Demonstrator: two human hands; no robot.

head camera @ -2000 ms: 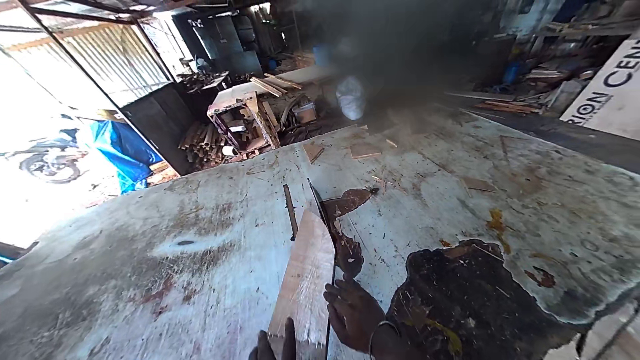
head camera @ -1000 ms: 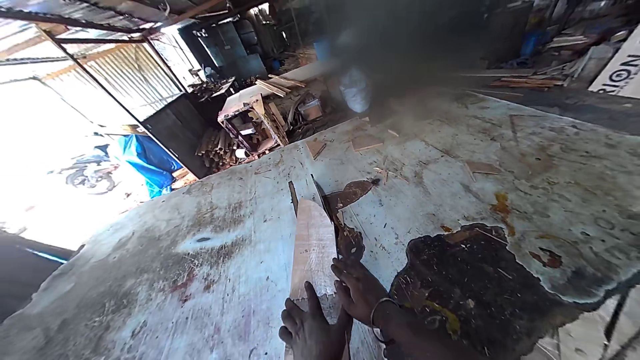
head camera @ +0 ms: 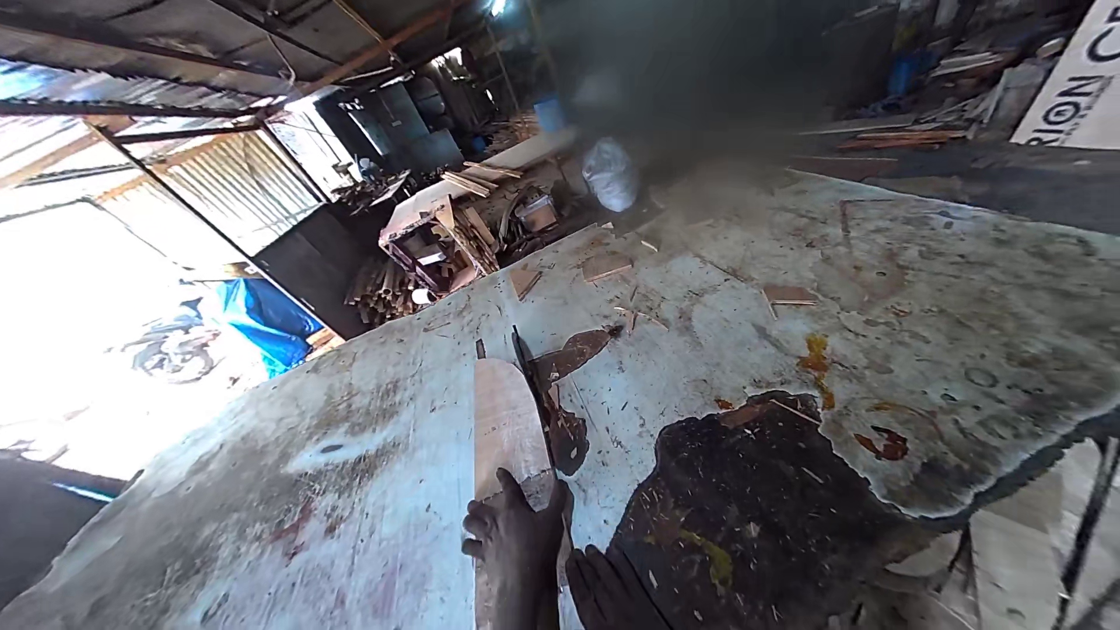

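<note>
A flat wooden board [head camera: 507, 420] with a rounded far end lies on the worn, pale tabletop [head camera: 367, 490]. My left hand [head camera: 516, 547] is over its near part, fingers across the left edge and thumb along the right. Low beside the board's right edge is my right hand [head camera: 612, 586], its fingers close together; whether it touches the board is not plain. A thin dark upright piece, apparently a saw blade [head camera: 522, 354], stands along the board's right side. A narrow dark strip [head camera: 480, 349] shows just past its left far corner.
Wood offcuts [head camera: 607, 266] and splinters lie on the far tabletop. A large dark, ragged patch [head camera: 744, 507] spreads to the right. Beyond the table are a cluttered bench [head camera: 416, 210], a whitish plastic bag [head camera: 610, 175], stacked wood and a blue tarp [head camera: 262, 319].
My left hand has come farther up onto the board. My right hand, earlier beside the board and ahead of the left, is now lower and to the right.
</note>
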